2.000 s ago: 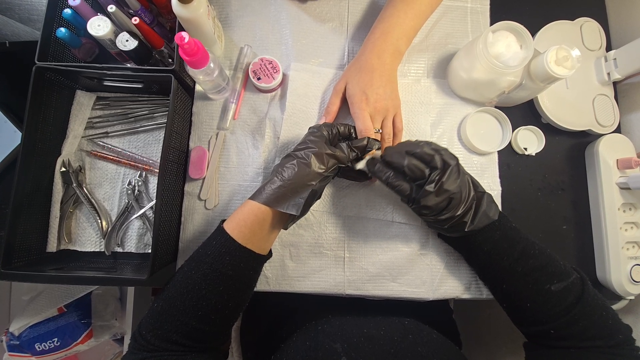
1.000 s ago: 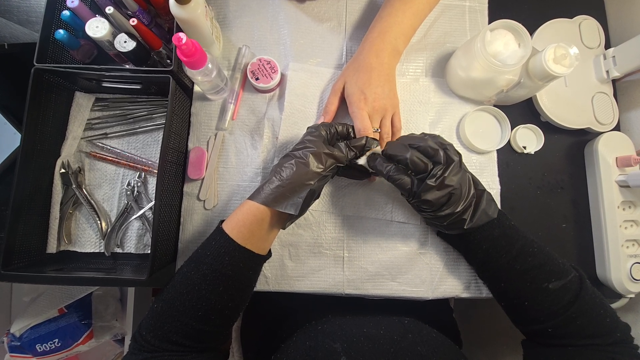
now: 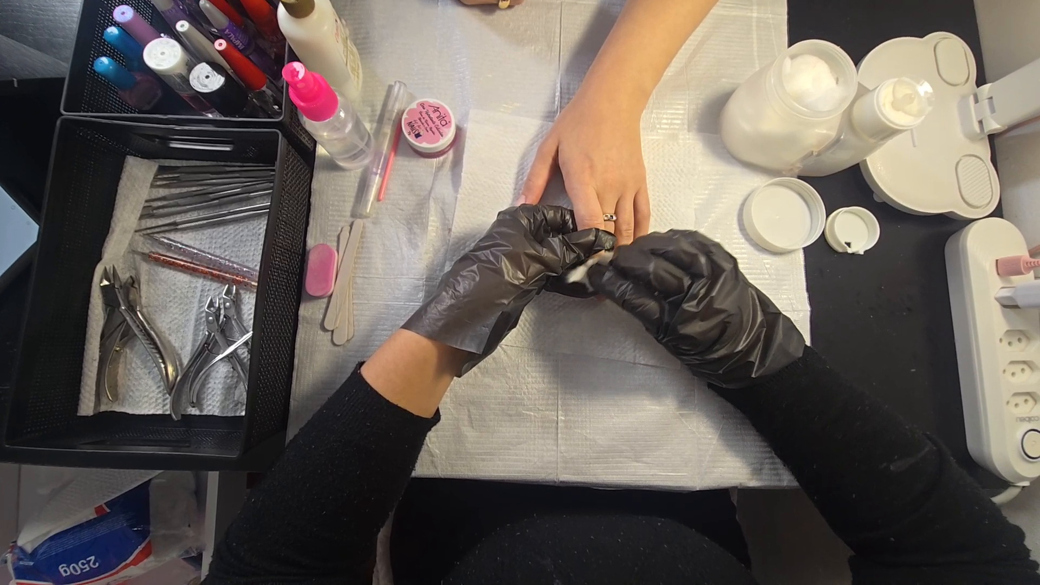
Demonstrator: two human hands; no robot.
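Note:
Another person's hand [image 3: 603, 166], with a ring on one finger, lies palm down on the paper-covered table. My left hand [image 3: 520, 264], in a black disposable glove, holds a fingertip of that hand. Close against it is my right hand [image 3: 691, 296], gloved the same way, pinching a small white piece of cotton [image 3: 579, 273] at the fingertip. The nail itself is hidden by my fingers. An open white jar [image 3: 739, 122] with cotton inside and an uncapped white bottle [image 3: 853, 134] stand at the upper right.
To the left are a black basket [image 3: 268, 325] with cuticle nippers [image 3: 134, 333] and metal tools, a pink-capped spray bottle [image 3: 341, 134], a small pink jar [image 3: 428, 128], wooden sticks [image 3: 344, 284] and a pink block [image 3: 321, 270]. Two white lids [image 3: 783, 214] and a power strip [image 3: 987, 349] are right.
My right hand has shifted slightly at the other person's fingertip, and the white cotton shows more than one second ago. My left hand keeps its hold.

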